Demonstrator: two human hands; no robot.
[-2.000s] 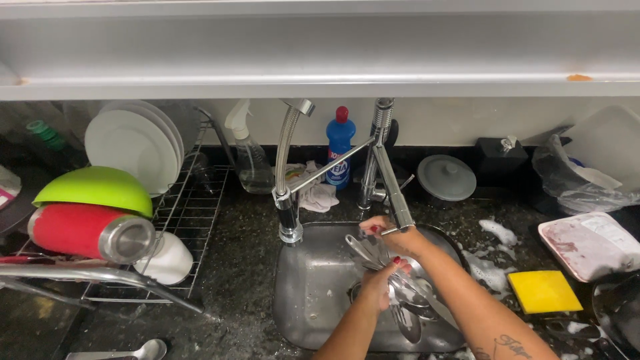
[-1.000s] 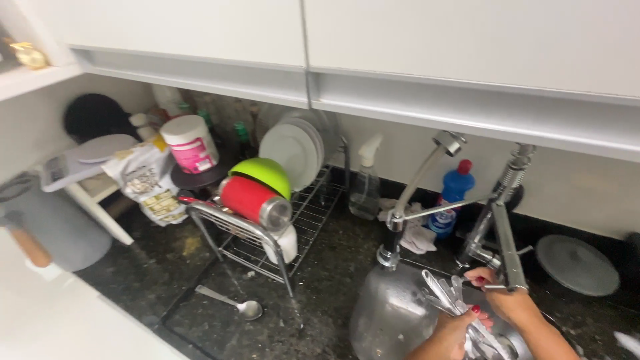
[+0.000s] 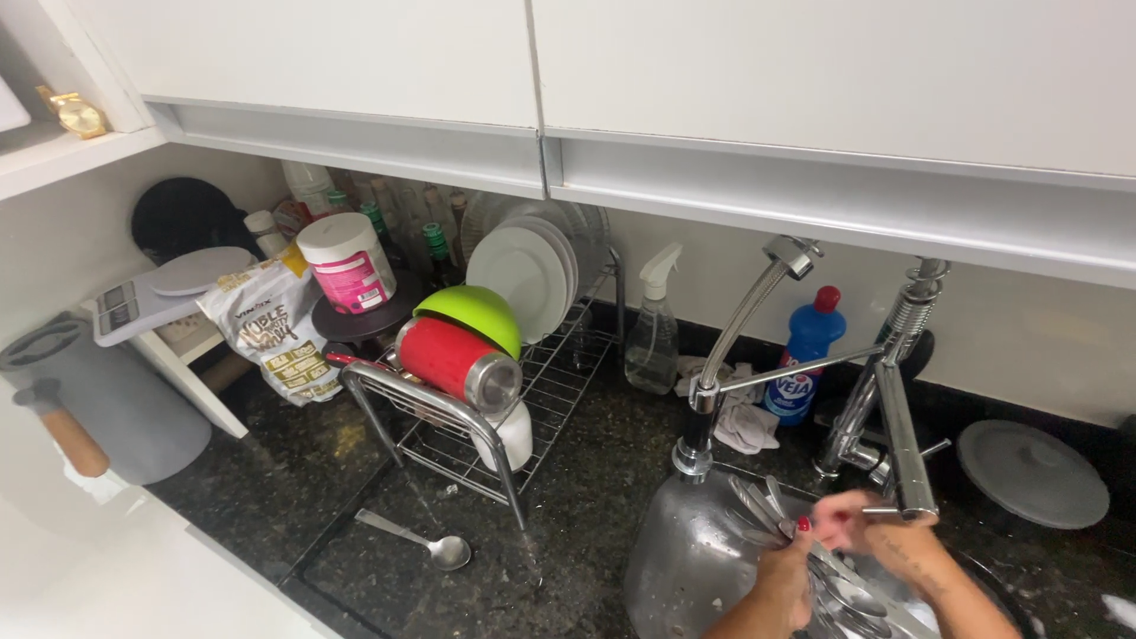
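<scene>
My left hand (image 3: pixel 785 581) is closed around a bundle of metal cutlery (image 3: pixel 852 596), mostly spoons, over the steel sink (image 3: pixel 683 559). Handles stick out above the thumb, and spoon bowls hang below the fist. My right hand (image 3: pixel 848 524), slightly blurred, is close beside the bundle under the spout of the chrome faucet (image 3: pixel 910 444); its fingers are partly hidden, and whether they grip anything is unclear. A lone metal spoon (image 3: pixel 448 552) lies on the dark granite counter, left of the sink.
A chrome dish rack (image 3: pixel 515 497) holds white plates (image 3: pixel 519 275), a green bowl (image 3: pixel 475 311), a red tumbler (image 3: pixel 453 364) and a white cup (image 3: pixel 510 439). Behind the sink stand a spray bottle (image 3: pixel 652 337), a blue bottle (image 3: pixel 803 355) and a cloth (image 3: pixel 745 422). A gray lid (image 3: pixel 1034 473) lies right.
The view has swung to the left, bringing the whole dish rack and the left corner into sight. Both hands remain at the sink, with the cutlery still in my left hand.
</scene>
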